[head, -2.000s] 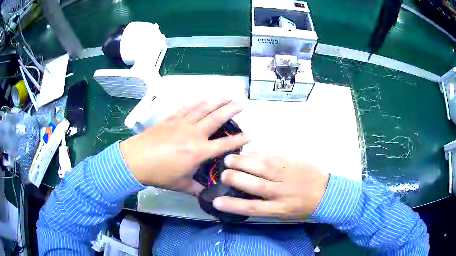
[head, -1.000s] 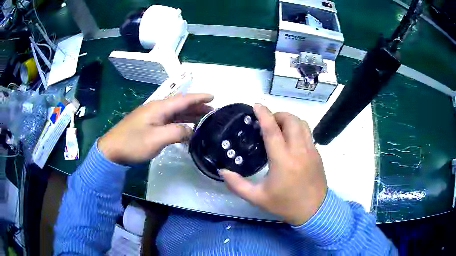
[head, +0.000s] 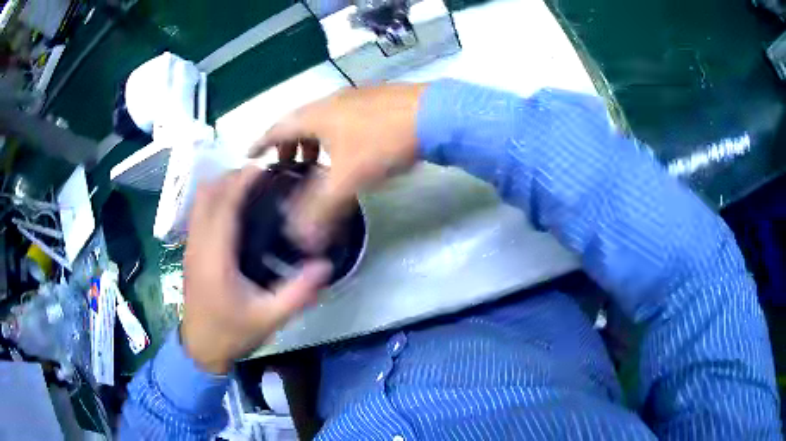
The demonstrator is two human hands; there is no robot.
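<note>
The black dome cover sits on the camera on the white work mat, its front facing up. My left hand holds it around its left and near side, thumb on the near edge. My right hand reaches across from the right with fingers over the dome's top; it is blurred. The camera body under the dome is mostly hidden by the hands. The screw feeder stands at the back of the mat, cut off by the top edge.
Another white dome camera with its flat ribbed base stands at the back left. Cables, plastic bags and a white box lie on the side bench at far left. The green bench extends right.
The view has turned and shifted right. The right hand has swung over the dome from its right side. The left hand has closed around the dome. The black screwdriver has left the view.
</note>
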